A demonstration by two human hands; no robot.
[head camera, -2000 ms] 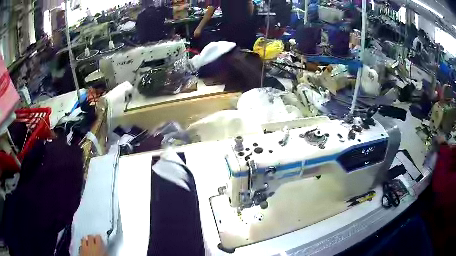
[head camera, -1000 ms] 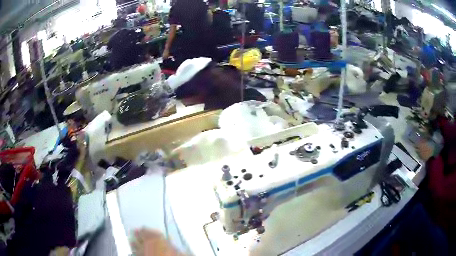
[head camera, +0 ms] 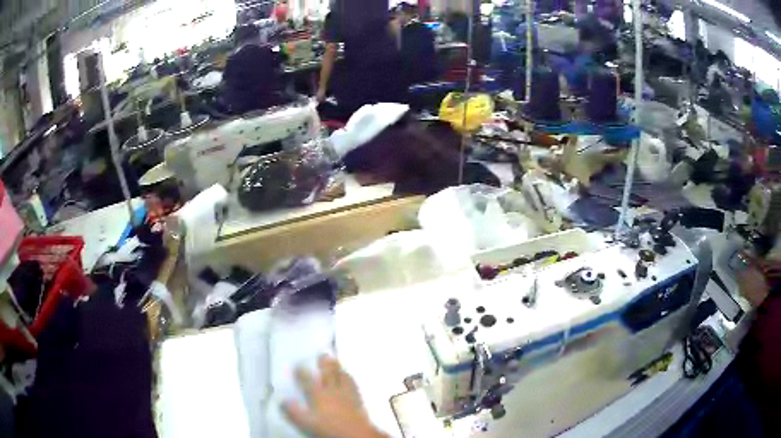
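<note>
My right hand (head camera: 330, 402) reaches in from the bottom edge, blurred, fingers spread. It lies flat on a pale-faced cloth panel (head camera: 300, 342) on the white table, left of the sewing machine. Another pale strip (head camera: 253, 368) lies along the panel's left side. The hand does not grip the cloth. The white sewing machine (head camera: 557, 351) with a blue stripe stands at the right. Its needle area is partly cut off by the lower edge. My left hand is not in view.
Sewn dark and pale pieces (head camera: 227, 291) are heaped behind the panel. A wooden trough (head camera: 300, 231) runs behind. A red basket (head camera: 56, 265) and dark cloth (head camera: 94, 368) are at left. Yellow snips (head camera: 651, 368) and black-handled scissors (head camera: 696, 355) lie right. A person's sleeve (head camera: 762, 342) shows at far right.
The dark panel seen left of the machine is no longer visible; pale cloth lies there. My right hand has moved right and up. The hand at lower left has left the picture.
</note>
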